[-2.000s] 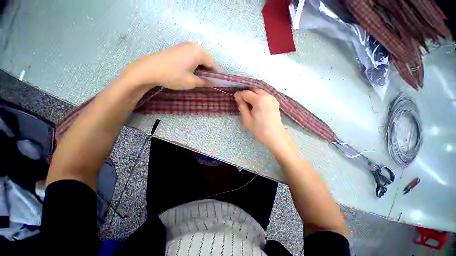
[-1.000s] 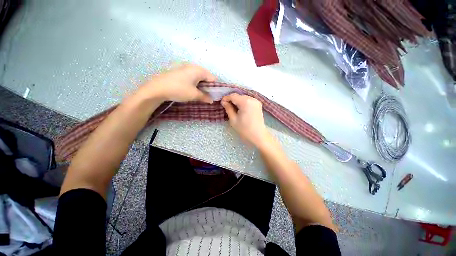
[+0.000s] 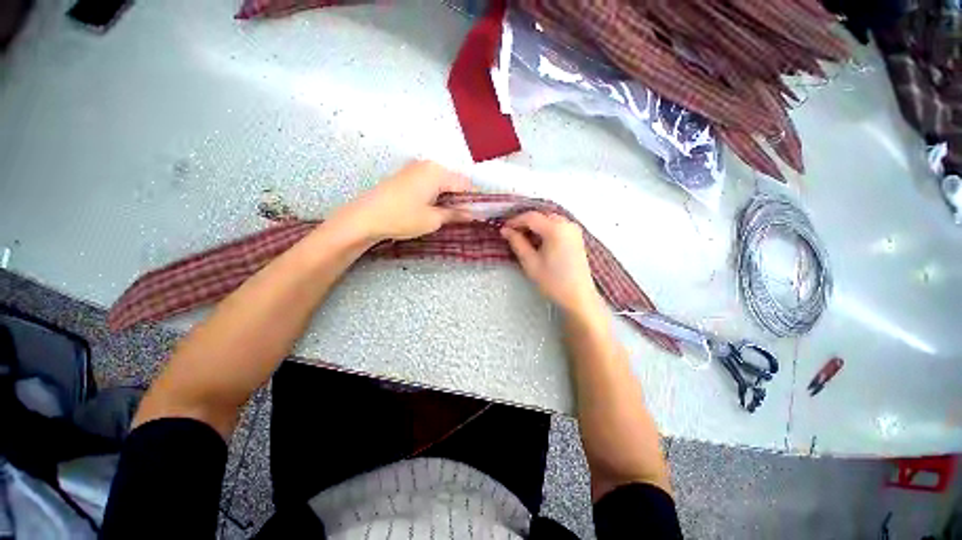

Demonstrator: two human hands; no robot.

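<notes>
A long reddish plaid strip (image 3: 216, 272) lies curved along the table's near edge, its left end tapered. A pale inner layer (image 3: 487, 210) shows in its open middle. My left hand (image 3: 414, 203) holds the strip's upper fold left of this opening. My right hand (image 3: 551, 251) has its fingertips pinched together at the strip just to the right. A needle in the fingertips cannot be made out. Fabric shears (image 3: 745, 369) lie at the strip's right end, blades pointing left and partly hidden by it.
A coil of wire or cord (image 3: 782, 265) and small red snips (image 3: 826, 374) lie at right. A red fabric scrap (image 3: 483, 97), a clear plastic bag (image 3: 617, 103) and a heap of plaid strips (image 3: 675, 53) lie at the far side. A phone (image 3: 98, 10) lies far left.
The view has shifted, so table items sit further left and the strip's left end now shows whole. My right hand has moved from a little lower to close against the opening; both hands stay on the strip.
</notes>
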